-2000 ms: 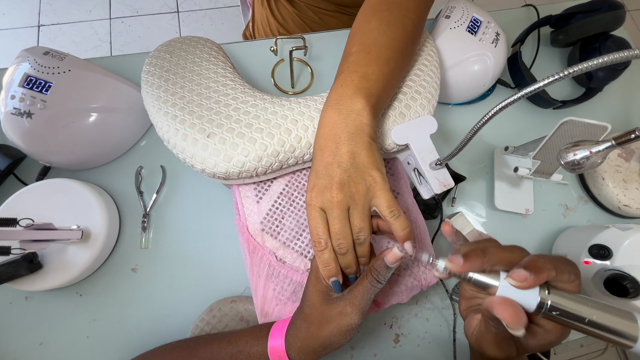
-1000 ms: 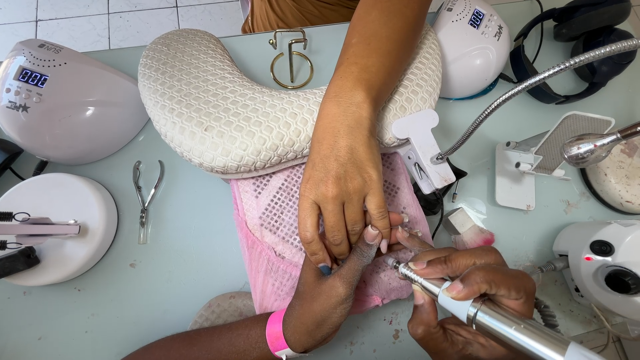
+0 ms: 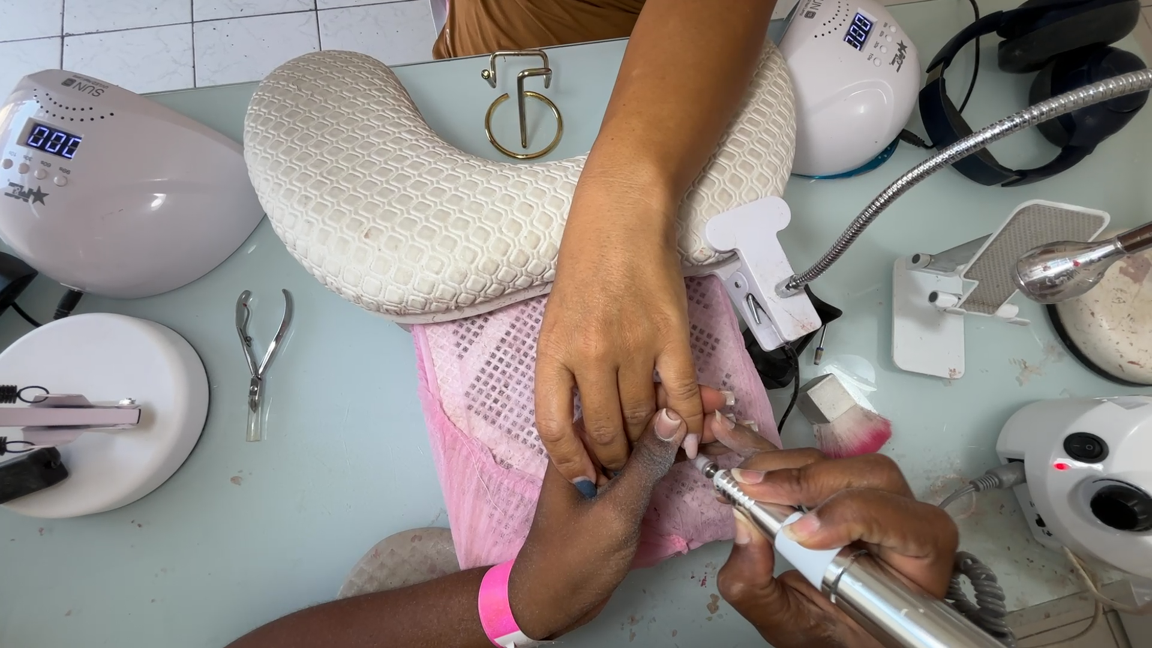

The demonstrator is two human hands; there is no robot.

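My left hand, with a pink wristband, grips the fingers of another person's hand from below. That hand lies palm down over a pink cloth in front of a white textured armrest cushion. My right hand holds a silver electric nail drill handpiece. Its bit sits close beside the tip of the other person's finger with a pale nail; whether they touch cannot be told. One nail of that hand is dark blue. My left fingers are partly hidden under the other hand.
Cuticle nippers lie left. Nail lamps stand at both sides. A clip-on gooseneck lamp's clamp, a pink-tipped brush, a white stand, a drill unit and headphones are at the right.
Two seconds ago the handpiece lay flatter, with its bit further up and right; it now slants up-left beside the fingertip. The other person's hand stays held in my left hand.
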